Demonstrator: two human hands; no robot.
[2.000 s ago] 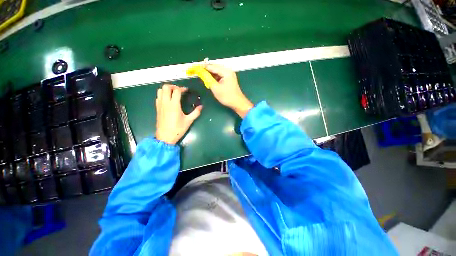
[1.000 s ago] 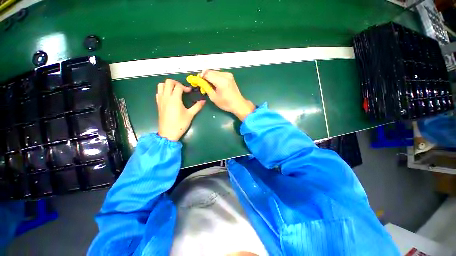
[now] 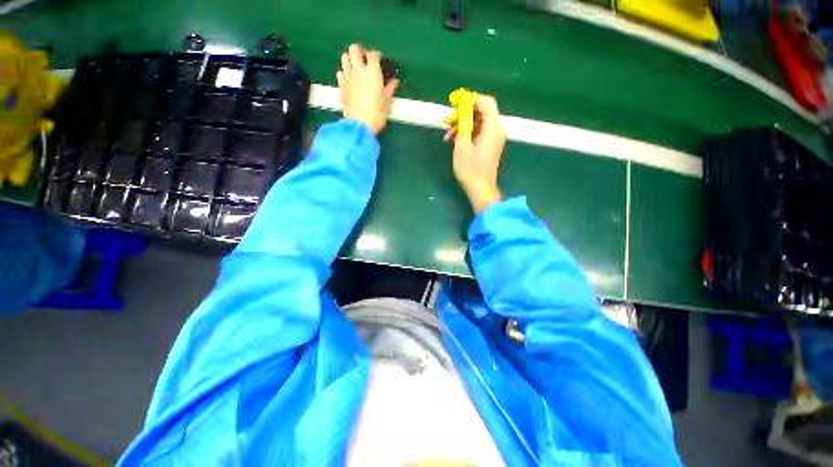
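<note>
My left hand [image 3: 363,89] is bare and reaches over the white strip to the belt. A round black part [image 3: 390,68] sits between its thumb and index fingertip, partly hidden. My right hand [image 3: 481,146] is over the green bench, just near side of the white strip. Yellow finger cots [image 3: 464,114] cover its thumb and index fingertips, which are close together. Whether anything thin is pinched between them cannot be told. The hands are apart.
A black blister tray [image 3: 173,146] lies at left, with round black parts [image 3: 272,46] beyond it. Stacked black trays [image 3: 749,219] stand at right. Beyond the white strip [image 3: 585,139], a dark piece [image 3: 454,16] lies on the belt. A yellow tray [image 3: 671,16] is at far right.
My left hand has moved forward from the bench to the belt with the black part. My right hand has separated from it. The view has shifted; the trays appear further right.
</note>
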